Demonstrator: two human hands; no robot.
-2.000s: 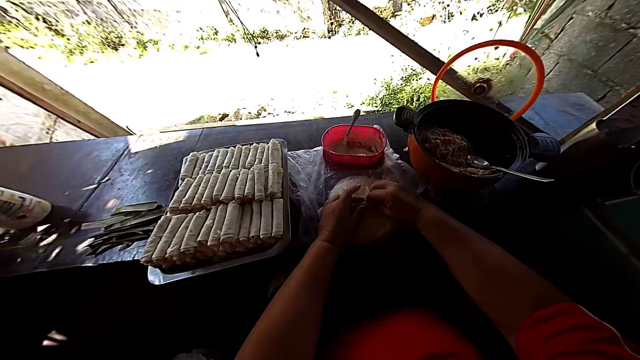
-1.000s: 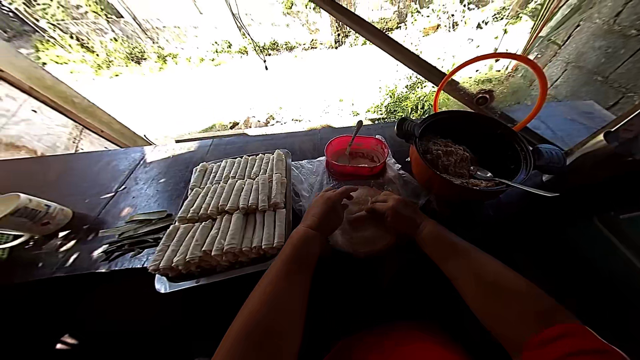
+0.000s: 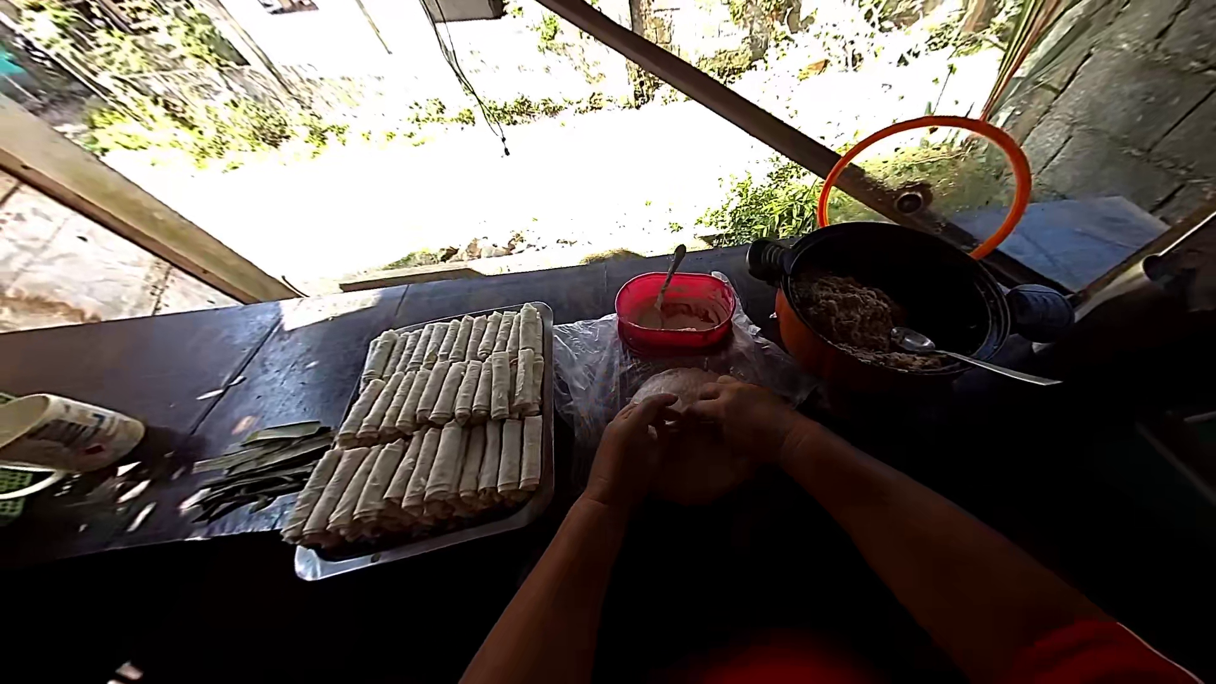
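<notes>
My left hand point(image 3: 635, 446) and my right hand point(image 3: 746, 418) meet over a thin round wrapper point(image 3: 698, 470) in front of me, fingers bent at its far part; shade hides exactly what the fingertips pinch. The wrapper lies near a clear plastic sheet point(image 3: 584, 366). Beyond it stands a red plastic tub point(image 3: 674, 337) of pale paste with a spoon handle leaning out. To the left, a metal tray point(image 3: 541, 503) bears rows of rolled, uncooked spring rolls point(image 3: 446, 465). At the right, an orange-sided pot point(image 3: 807, 332) holds shredded filling point(image 3: 850, 309) and a metal spoon point(image 3: 978, 361).
Strips of green leaf point(image 3: 266, 461) lie left of the tray on the dark tabletop point(image 3: 123, 366). A tipped white container point(image 3: 71, 432) is at the far left, beside a green basket point(image 3: 11, 494). An orange ring point(image 3: 1016, 171) stands upright behind the pot.
My hands have come closer together over the wrapper than they were one second ago. The tray, tub and pot have stayed in place.
</notes>
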